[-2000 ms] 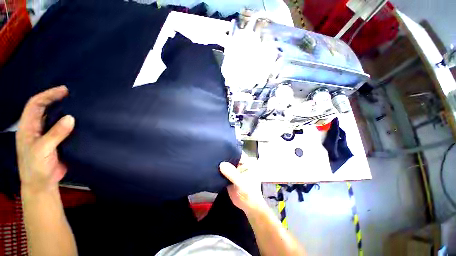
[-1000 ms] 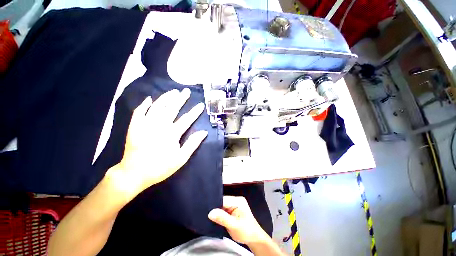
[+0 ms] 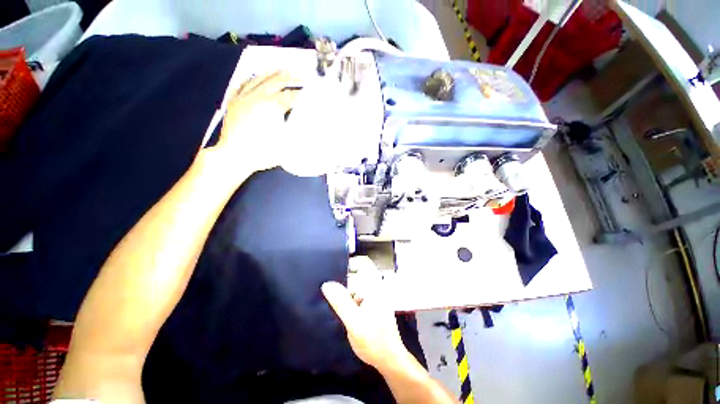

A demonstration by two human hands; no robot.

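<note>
A dark fabric panel lies left of the overlock machine and hangs over the wearer's lap. Its right edge runs at the presser foot area. My right hand holds this edge just in front of the foot, thumb on top of the cloth. My left hand is at the panel's far end, left of the pale machine cover, with its fingers bent. Glare and the hand itself hide whether it grips cloth.
A wide dark cloth covers the table's left. Red baskets stand at the left. A dark scrap and a red-orange item lie at the white table's right end. A pale tub stands behind.
My left hand has moved from the fabric beside the needle to its far end. My right hand has moved up the edge, closer to the foot. The panel's narrow far end is now covered.
</note>
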